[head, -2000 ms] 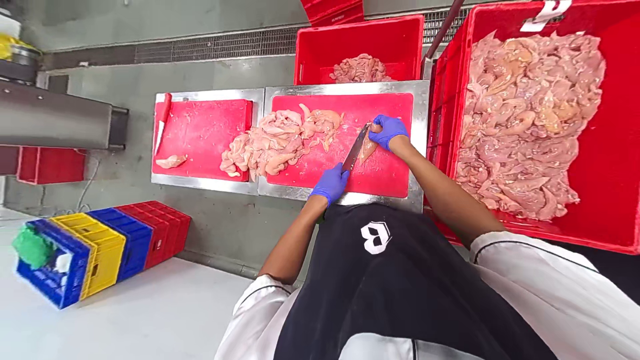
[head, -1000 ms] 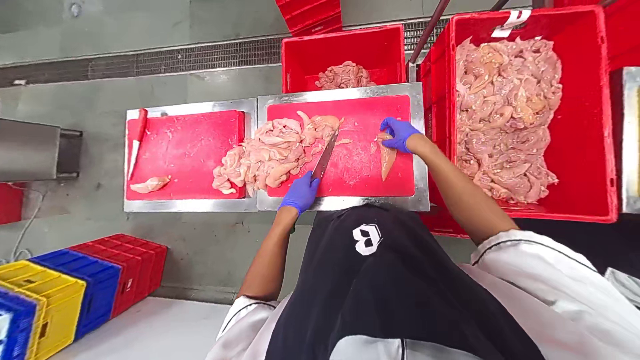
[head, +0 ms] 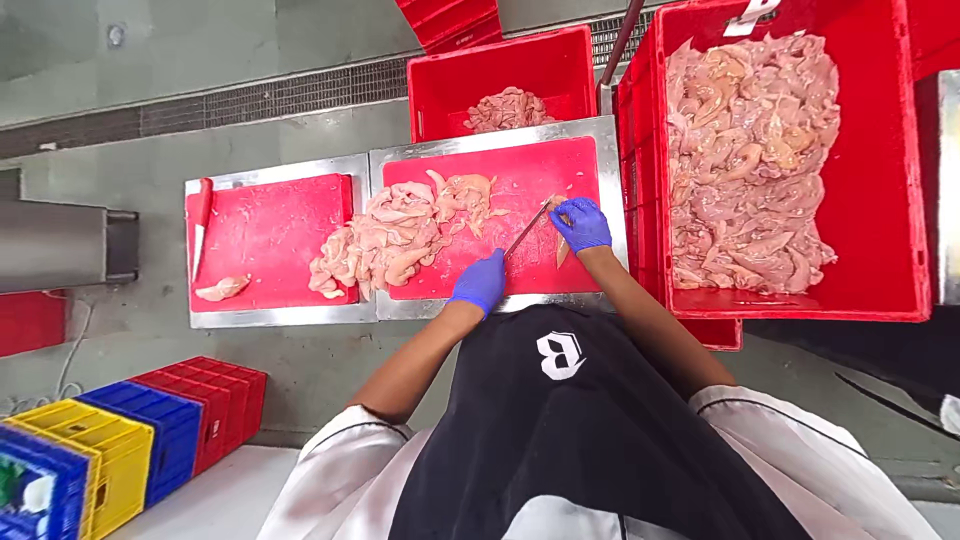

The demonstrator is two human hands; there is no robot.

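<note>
My left hand [head: 480, 283], in a blue glove, grips a knife [head: 526, 229] whose blade slants up to the right over a red cutting board [head: 525, 274]. The knife's tip meets the top of a strip of raw chicken [head: 562, 252]. My right hand [head: 581, 225], gloved too, pinches that strip near its upper end; the fingers partly cover it. Left of the hands, a pile of raw chicken pieces [head: 401, 232] spans this board and a second red board [head: 262, 240]. On that board lie a red-handled knife [head: 202, 225] and one chicken piece [head: 223, 288].
A large red crate [head: 874, 225] of raw chicken stands at the right. Behind the board is a smaller red crate [head: 499, 67] with chicken pieces. Blue, yellow and red crates [head: 120, 439] stand lower left. A metal pole [head: 622, 41] rises between the two chicken crates.
The knife has moved from beside the pile, one second ago, rightward to the strip at my right hand. My right hand stays on the board's right side.
</note>
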